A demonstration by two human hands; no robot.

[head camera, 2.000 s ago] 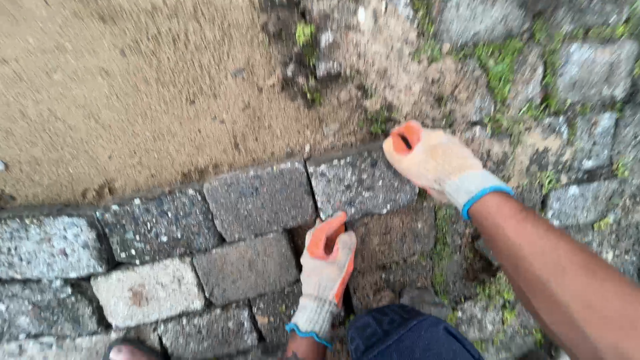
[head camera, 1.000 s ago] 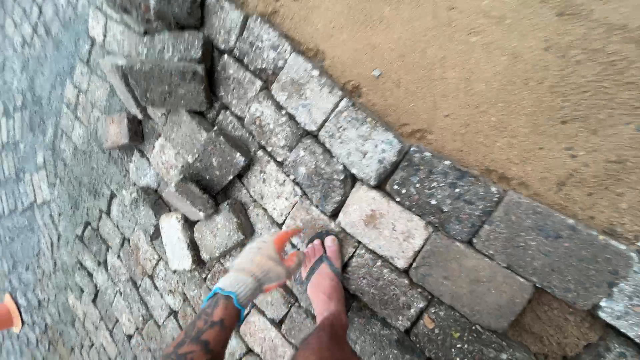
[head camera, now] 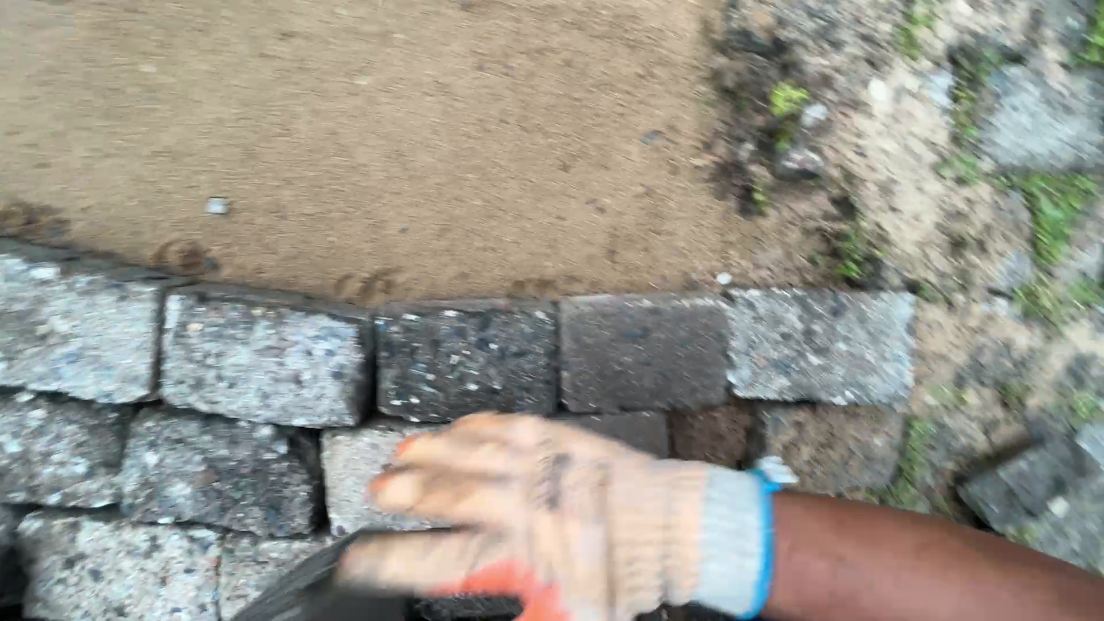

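My right hand, in a beige knitted work glove with orange patches and a blue cuff edge, reaches in from the right above the laid stones. Its fingers point left and are blurred. Below the thumb lies a dark, blurred object; whether the hand holds it cannot be told. Past the fingers runs a row of stone pavers: a dark speckled one, a plain grey one and a lighter grey one at the right end. A pale paver is partly hidden by the fingers. My left hand is out of view.
Smooth sand borders the far edge of the row. A small brown gap shows between pavers behind the wrist. On the right are uneven soil, weeds and older stones, with a tilted dark stone near the forearm.
The view has swung strongly between frames. Two seconds ago both gloved hands were at the right-end paver; now no hand touches it. The left hand has left the view.
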